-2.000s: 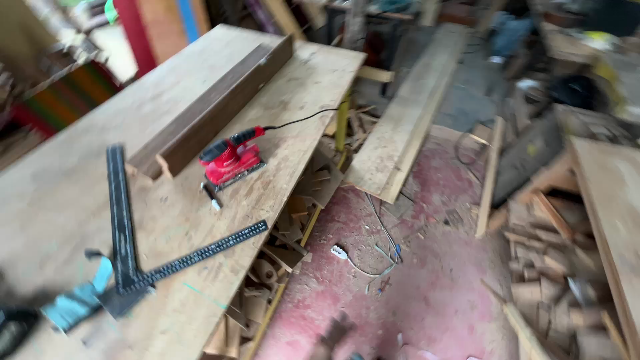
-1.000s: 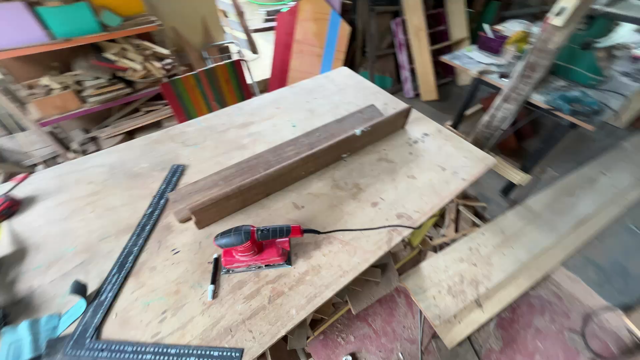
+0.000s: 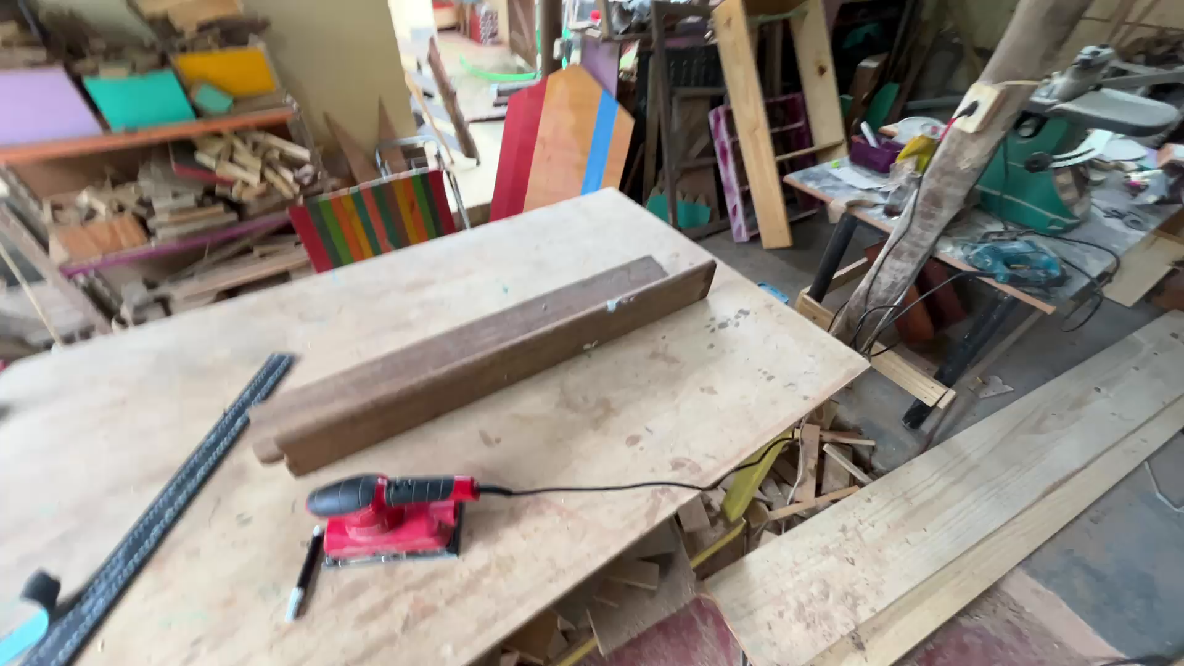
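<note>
Neither of my hands shows in the head view. On the plywood tabletop (image 3: 592, 462) lies a red and black electric sander (image 3: 393, 520), its black cord running off the right edge. A marker pen (image 3: 304, 573) rests against or close beside its left side. Behind the sander, two dark wooden boards (image 3: 499, 370) lie side by side, the front one standing on its edge. A black carpenter's square (image 3: 176, 504) lies at the left; its corner is out of view. Part of a light-blue object (image 3: 26, 638) with a black end shows at the lower left.
Long pale planks (image 3: 953, 499) extend along the right. Wood offcuts (image 3: 638, 573) lie under the table edge. Beyond stand a slanting wooden post (image 3: 953, 176), a workbench (image 3: 1045, 287) with a green machine (image 3: 1036, 185), striped boards (image 3: 375, 220) and shelves (image 3: 166, 129) of scrap wood.
The view has swung up and toward the shelves and far workbench. A blurred hand at the bottom edge two seconds ago is out of view. The sander and dark boards remain on the table.
</note>
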